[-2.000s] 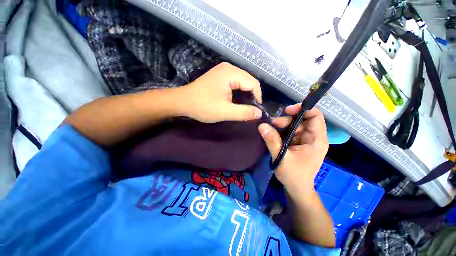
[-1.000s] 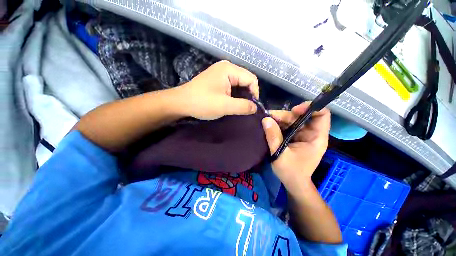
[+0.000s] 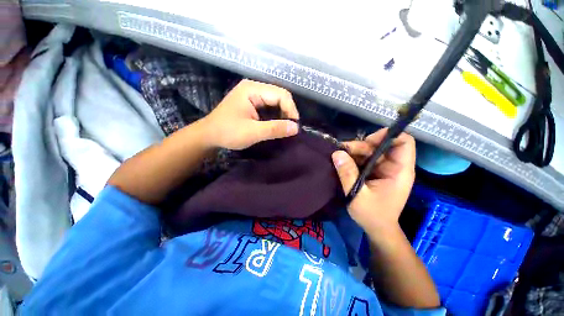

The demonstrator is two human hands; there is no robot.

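Note:
The dark maroon garment piece lies across the lap. My left hand pinches its upper edge between thumb and finger. My right hand pinches the same edge further right and also holds black fabric scissors. Their gold pivot is above the hand and the long blades point to the upper right, away from the pinched edge. A strip of speckled plaid seam edge stretches between the two hands. The scissor handles are partly hidden by my right hand.
The white table with a ruler edge runs above the hands. On it lie a yellow tool, a green tool and second scissors. A blue crate is at right, plaid fabric and pale garments at left.
My hands have moved apart along the edge, so a longer stretch of seam shows between them. The scissors remain in my right hand. The whole view has shifted, with the table tools further right.

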